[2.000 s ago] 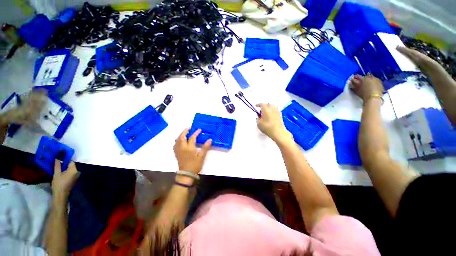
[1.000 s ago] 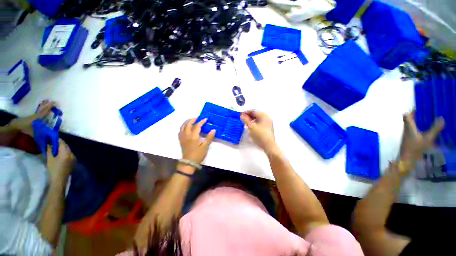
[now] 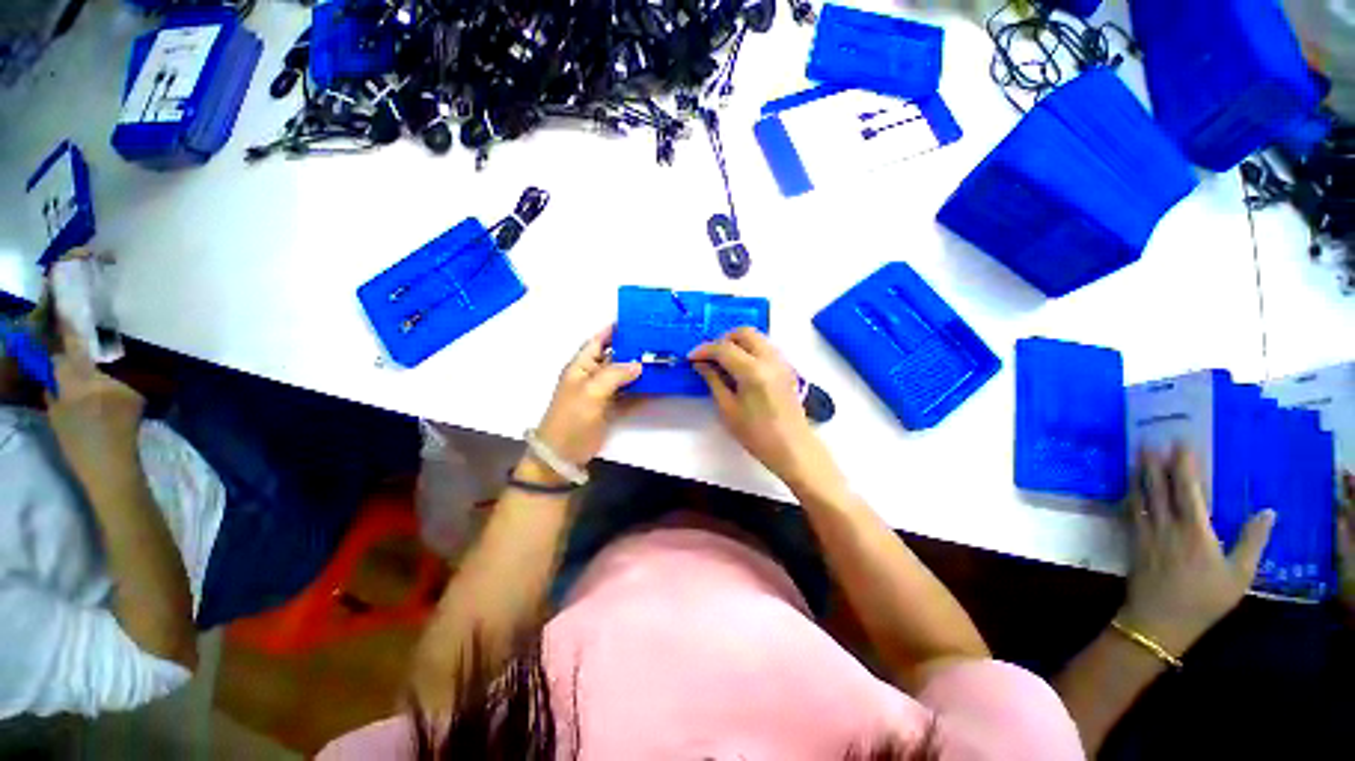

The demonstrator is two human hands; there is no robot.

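A blue insert tray (image 3: pixel 691 312) lies near the table's front edge, between my hands. My left hand (image 3: pixel 580 402) grips its left side, with fingertips beside a small cable connector (image 3: pixel 657 358) in the tray. My right hand (image 3: pixel 755 390) pinches the cable over the tray's lower right part. The cable's black coil (image 3: pixel 816 402) shows just right of my right hand, beyond the tray edge. My fingers hide part of the cable and the slots.
A filled tray (image 3: pixel 442 292) lies left. More trays (image 3: pixel 907 345) lie right, below a leaning tray stack (image 3: pixel 1063 186). A cable heap (image 3: pixel 535 67) and an open printed sleeve (image 3: pixel 862 134) are at the far side. Neighbours' hands are at left and at right, by retail boxes (image 3: pixel 1233 461).
My right hand has gone from the loose cables at the right to the tray, with a cable in it. My left hand stays at the tray. The right neighbour's hand now touches retail boxes.
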